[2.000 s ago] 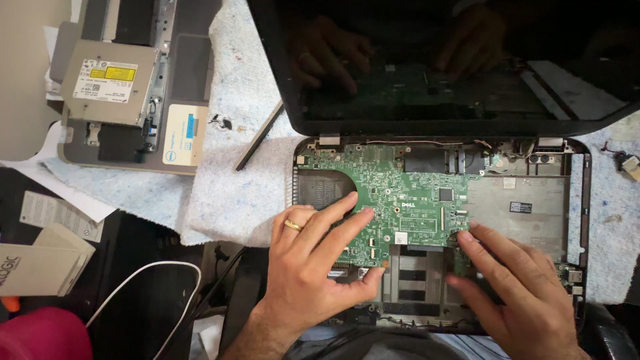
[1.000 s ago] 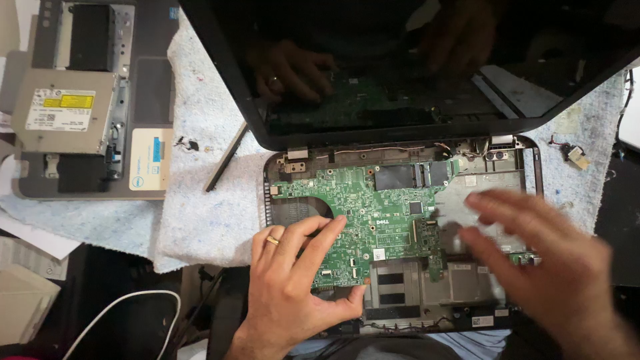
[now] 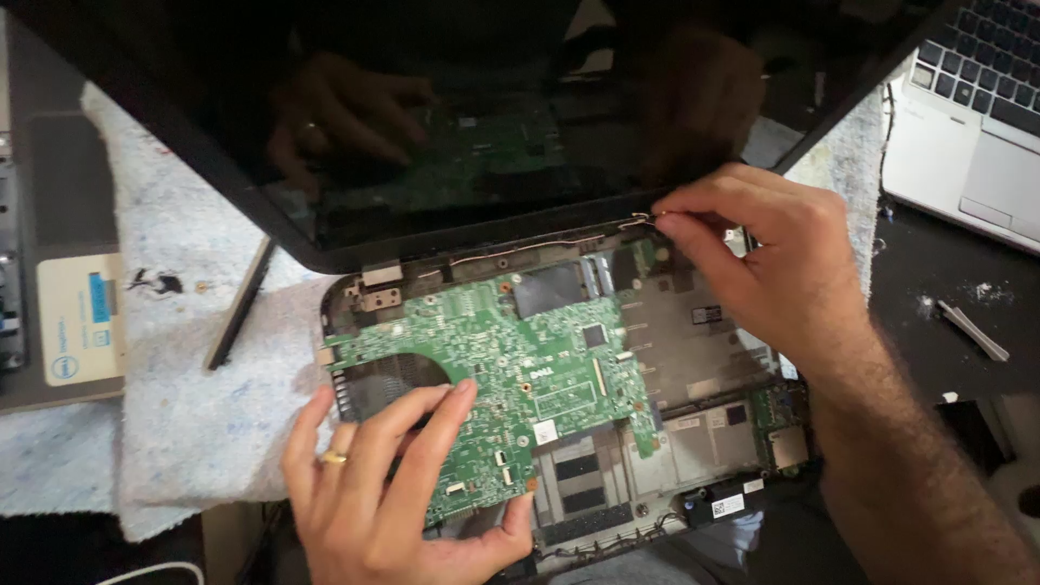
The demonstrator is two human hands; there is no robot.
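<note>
A green Dell laptop motherboard (image 3: pixel 487 357) lies tilted in the open laptop base (image 3: pixel 682 366). My left hand (image 3: pixel 406 496) holds the board's lower left part, fingertips on its face beside the curved fan cutout and thumb at its bottom edge. At the hinge side, my right hand (image 3: pixel 756 236) pinches the end of thin antenna wires (image 3: pixel 642 219) between thumb and forefinger, just below the dark laptop screen (image 3: pixel 487 122). The screen reflects both hands. Whether the board's upper right corner touches the base cannot be told.
Beneath the laptop is a speckled cloth (image 3: pixel 195 325) with a dark strip (image 3: pixel 240 305) on it. Another laptop part with a sticker (image 3: pixel 81 317) lies at the left. A silver laptop (image 3: pixel 967 146) stands at the upper right, and a small metallic piece (image 3: pixel 973 331) lies below it.
My right hand has left the motherboard's right side, moved up to the hinge edge and taken hold of the thin wires. My left hand stays on the board. The view has shifted right.
</note>
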